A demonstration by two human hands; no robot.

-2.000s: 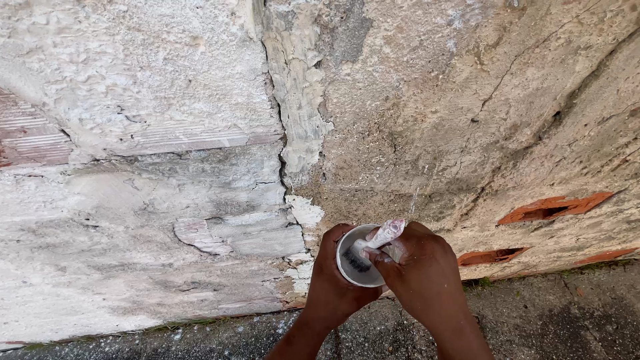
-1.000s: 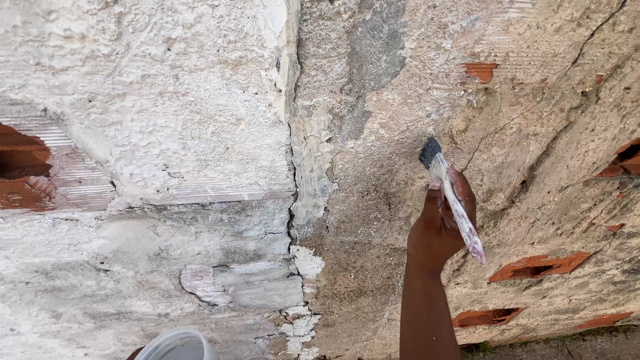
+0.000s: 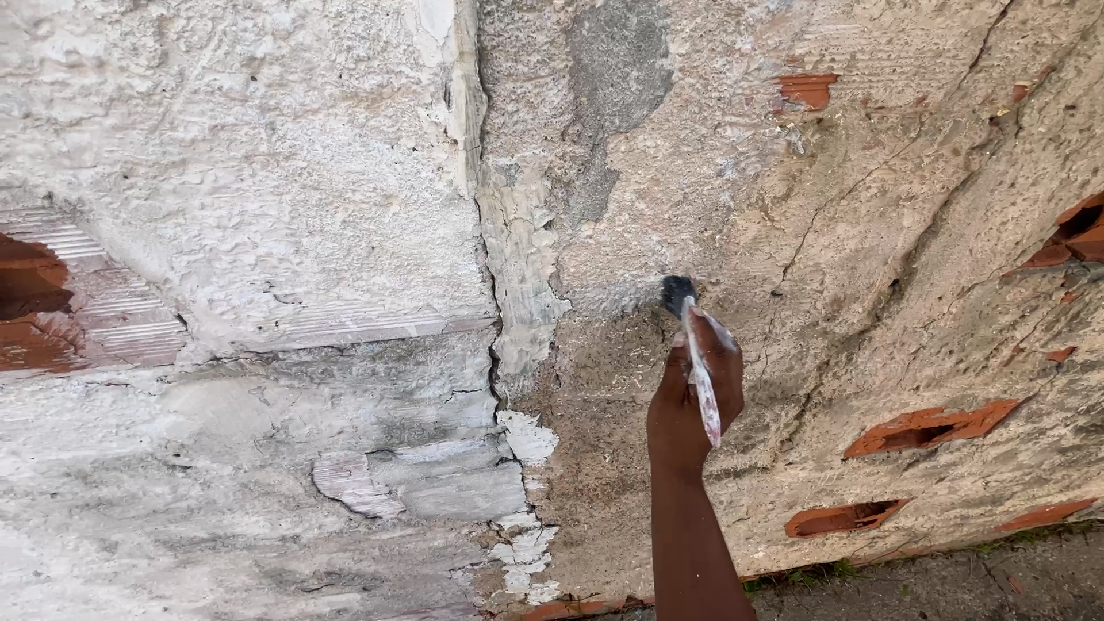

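My right hand (image 3: 697, 388) is closed around the handle of a paintbrush (image 3: 703, 379), which is smeared with white and reddish paint. Its dark bristles touch the rough tan wall (image 3: 630, 431) right of a vertical crack. A pale, damp-looking streak (image 3: 612, 297) runs left from the bristles. On the other side of the crack the wall is whitish (image 3: 259, 172). My left hand is out of the picture, and so is the cup.
Broken openings show orange hollow brick at the left edge (image 3: 34, 302) and at the lower right (image 3: 931, 429). Bits of grass (image 3: 802, 576) grow where the wall meets the rough ground (image 3: 975, 591). Long cracks cross the right part of the wall.
My right hand has gone from the white cup up to the wall with the brush. The cup, held in my left hand two seconds ago, has left the view. A pale streak now shows beside the bristles.
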